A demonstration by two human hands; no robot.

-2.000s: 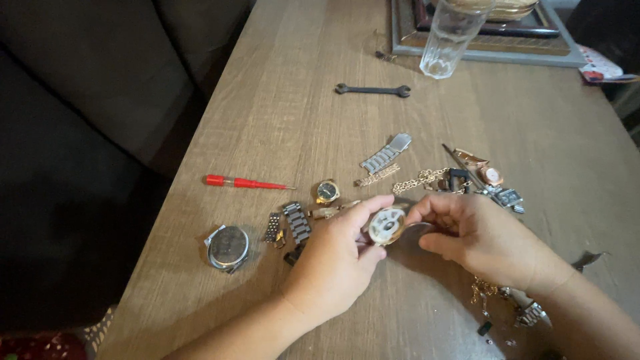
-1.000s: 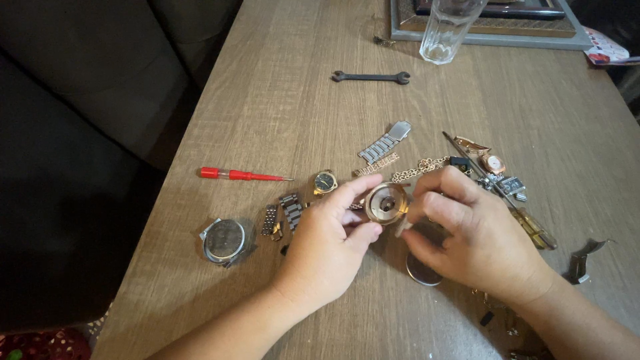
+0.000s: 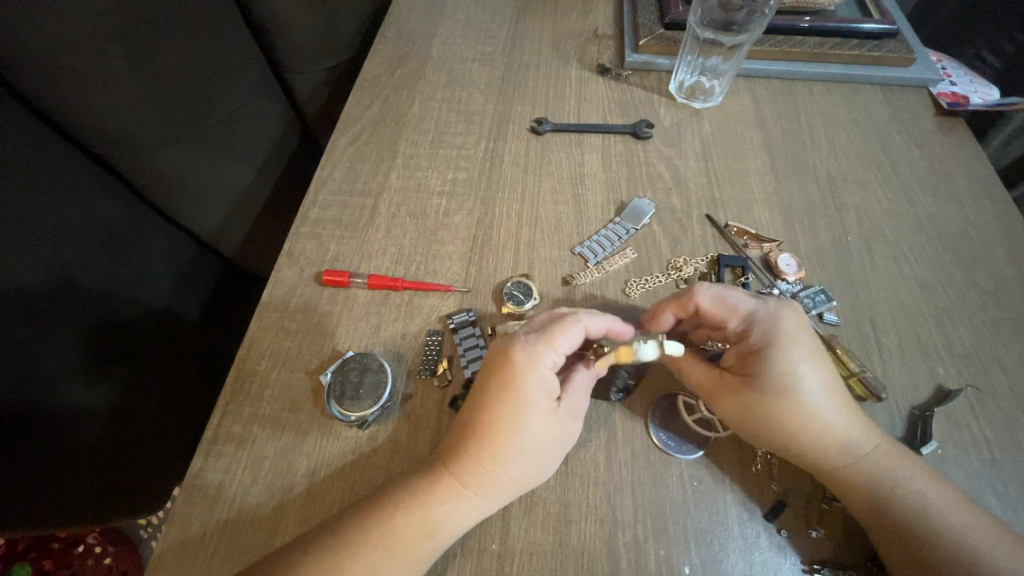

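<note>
Between both hands is a gold-toned watch case (image 3: pixel 632 350), seen nearly edge-on and somewhat blurred, with a white part showing at its side. My left hand (image 3: pixel 528 384) grips its left end between thumb and fingers. At its right end are the thumb and fingers of my right hand (image 3: pixel 744 368), which hides part of the case. Below the right hand, a round metal case back (image 3: pixel 668 428) lies on the wooden table, with a pale spoked ring (image 3: pixel 704 416) overlapping its edge. A gold watch with a dark dial (image 3: pixel 519 294) lies just beyond my left hand.
A red screwdriver (image 3: pixel 384 282) and a large round watch case (image 3: pixel 358 387) lie left. Metal bracelet pieces (image 3: pixel 612 232), a gold chain (image 3: pixel 668 276), a rose-gold watch (image 3: pixel 786 266) and a yellow-handled screwdriver (image 3: pixel 852 368) surround the hands. Beyond are an open-end wrench (image 3: pixel 592 128), a glass (image 3: pixel 712 56) and frames (image 3: pixel 840 68).
The watch case has turned from face-up to nearly edge-on between my hands. The spoked ring now shows beside the round case back on the table.
</note>
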